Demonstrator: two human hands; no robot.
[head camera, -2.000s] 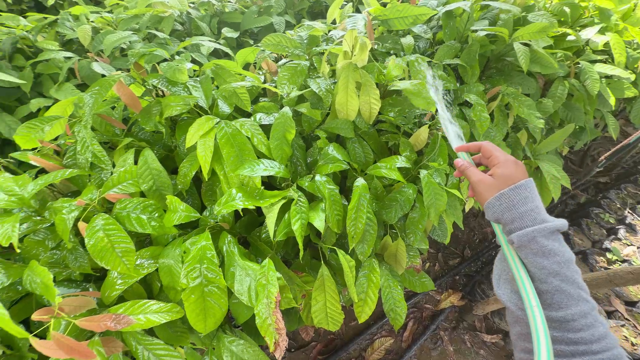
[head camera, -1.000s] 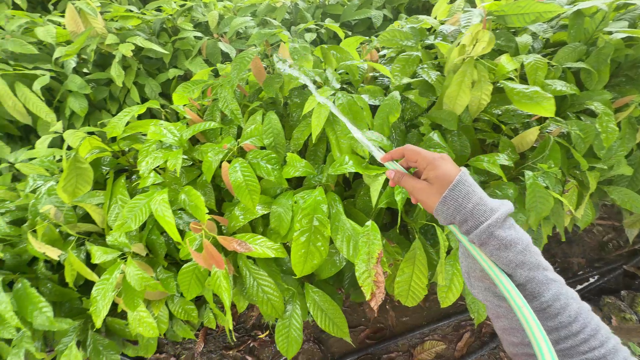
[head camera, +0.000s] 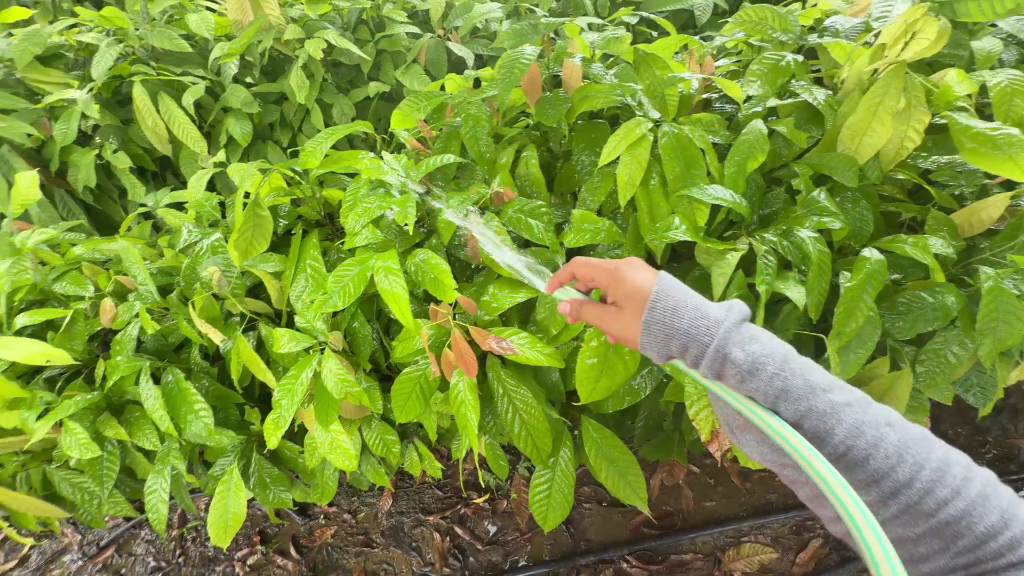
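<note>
My right hand (head camera: 606, 300), in a grey knit sleeve, grips the end of a green-and-cream striped garden hose (head camera: 788, 436). Thumb and fingers pinch its mouth. A fanned water jet (head camera: 492, 244) leaves the hose toward the upper left and lands on dense, leafy green plants (head camera: 416, 280). Many leaves near the jet look wet and shiny. From the hand the hose runs back under the wrist and along the forearm to the bottom edge. My left hand is outside the view.
Wet brown soil with fallen dry leaves (head camera: 448, 520) lies below the foliage. A black pipe or tube (head camera: 664, 542) runs along the ground at the lower right. Reddish-brown leaves (head camera: 462, 352) stand out among the green ones.
The view has shifted left along the plants. The water jet, which pointed nearly straight up two seconds ago, now slants to the upper left. My right hand still holds the hose.
</note>
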